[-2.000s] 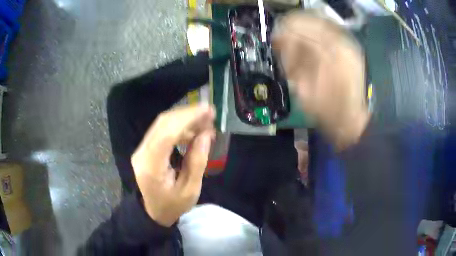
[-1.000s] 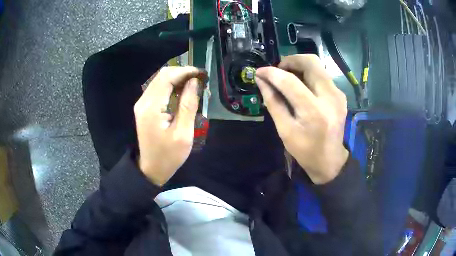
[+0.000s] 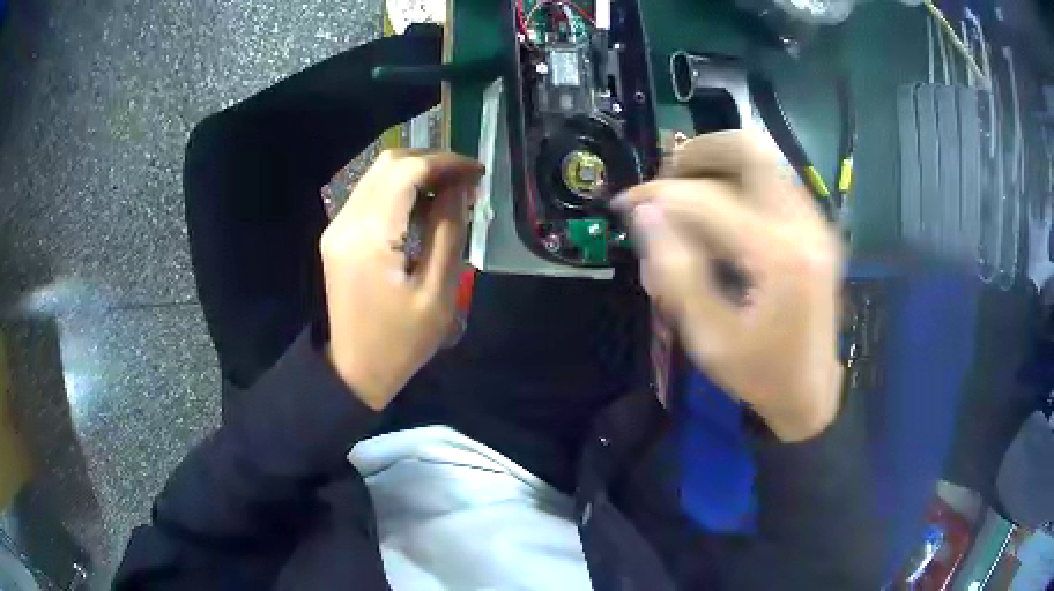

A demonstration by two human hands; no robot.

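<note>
The black lock panel housing (image 3: pixel 566 102) lies open side up on a pale support block (image 3: pixel 495 237), on the green bench. Inside it a gold plate with the cylinder end (image 3: pixel 583 172) sits in a round black recess, with a green circuit board (image 3: pixel 589 237) below. My right hand (image 3: pixel 746 266) is at the housing's lower right edge, blurred, fingertips close together; whether it holds something small cannot be told. My left hand (image 3: pixel 399 271) is left of the block, fingers curled together, with small dark metal pieces showing in the palm.
The pliers (image 3: pixel 821 144) with black-and-yellow handles lie on the green bench (image 3: pixel 867 69) at the right, beside a black lever handle (image 3: pixel 703 87). The blue bin (image 3: pixel 925 358) stands at lower right. Grey ribbed strips (image 3: pixel 948 173) are at far right. Speckled floor (image 3: pixel 104 185) is at left.
My right hand has moved from the gold cylinder end to the housing's lower right edge. The housing appears slightly further right in view. My left hand remains curled beside the block.
</note>
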